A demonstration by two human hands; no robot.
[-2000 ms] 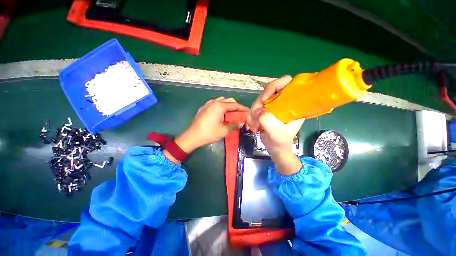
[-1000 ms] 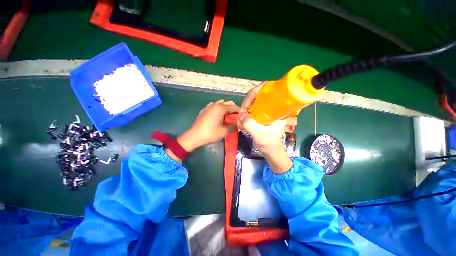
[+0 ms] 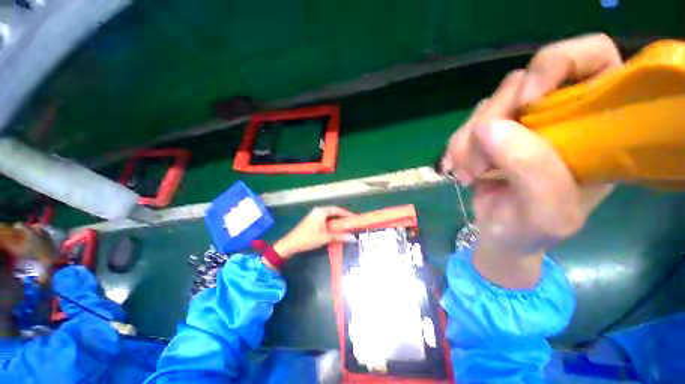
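Note:
The opened tablet unit (image 3: 387,300) lies in its red-orange holding frame (image 3: 375,219) in front of me, its silver-white area glaring. My left hand (image 3: 314,229) is at the frame's top left corner, fingers over the edge; a dark red band is on the wrist. My right hand (image 3: 526,150) is raised at the right, close to the camera and somewhat blurred, closed around the yellow-orange electric screwdriver (image 3: 616,120). The screwdriver's rear end is cut off by the picture's right edge. A thin shaft or wire hangs below its dark tip.
A blue bin (image 3: 259,231) with white parts and a heap of small black-and-white parts (image 3: 206,270) lie left of my left hand. The screw dish (image 3: 466,237) is mostly hidden by my right arm. Framed tablets (image 3: 288,140) lie on the green conveyor. A person in blue sleeves (image 3: 86,300) is at far left.
My right hand has lifted the screwdriver away from the tablet, up and right, closer to the camera. The tablet's top end is uncovered. The view has widened leftward. My left hand stays at the frame corner.

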